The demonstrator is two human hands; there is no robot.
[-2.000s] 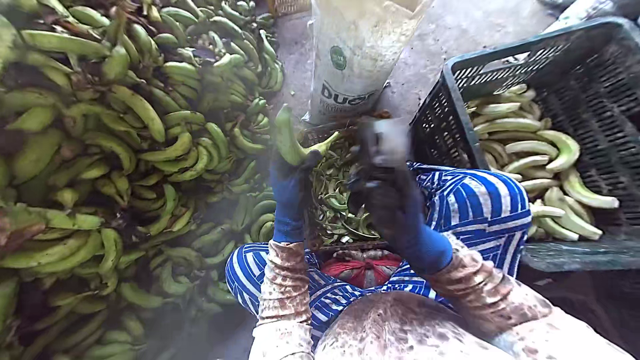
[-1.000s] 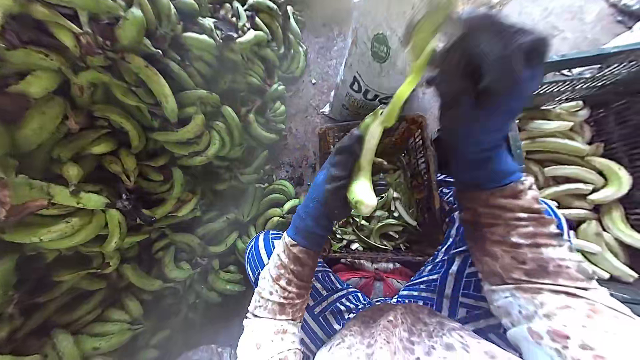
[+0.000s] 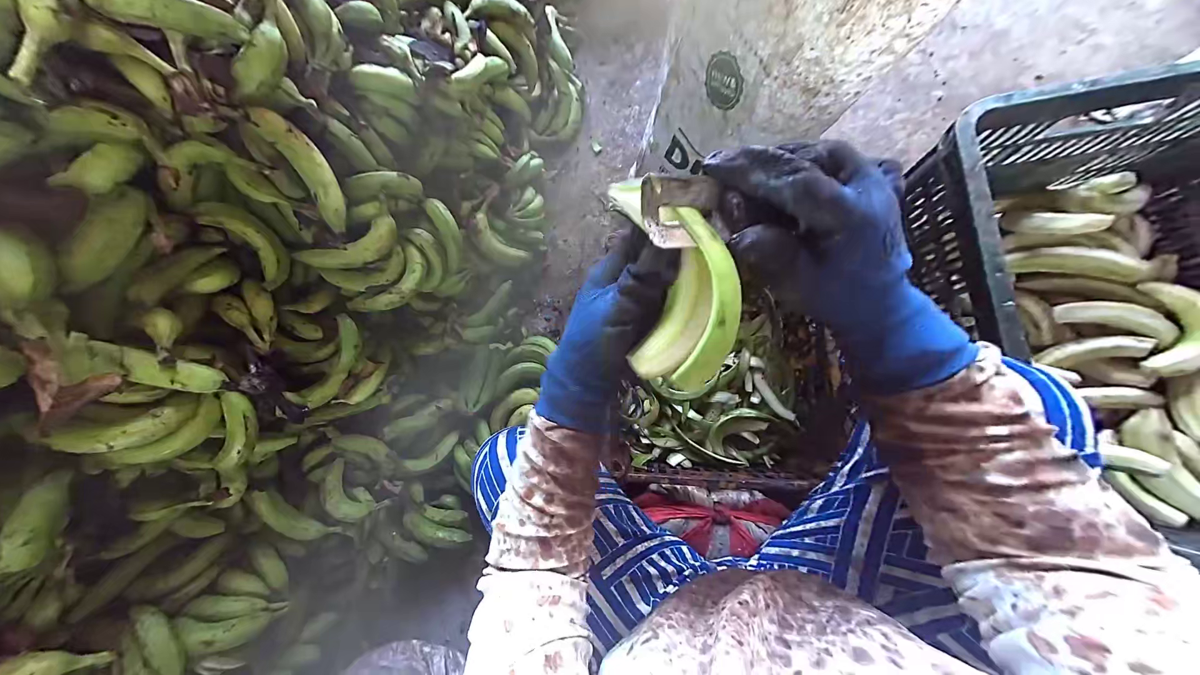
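My left hand (image 3: 609, 314), in a blue and black glove, grips a partly peeled green plantain (image 3: 670, 323) that slants upward before me. My right hand (image 3: 825, 244), gloved the same way, holds a short, flat peeling tool (image 3: 677, 208) against the plantain's upper end; its handle is hidden by the fingers. A long strip of green peel (image 3: 710, 305) passes through the tool and hangs beside the pale, bared flesh. Loose peels (image 3: 741, 422) lie in a crate below both hands.
A large heap of green plantains (image 3: 309, 262) covers the left side. At right, a dark plastic crate (image 3: 989, 225) holds peeled plantains (image 3: 1106, 319). A printed sack (image 3: 750, 94) stands ahead, beyond my hands. My legs in patterned cloth flank the peel crate.
My right hand, raised to the right of the plantain a second ago, is now close to my left hand with the tool on the plantain. The view has shifted.
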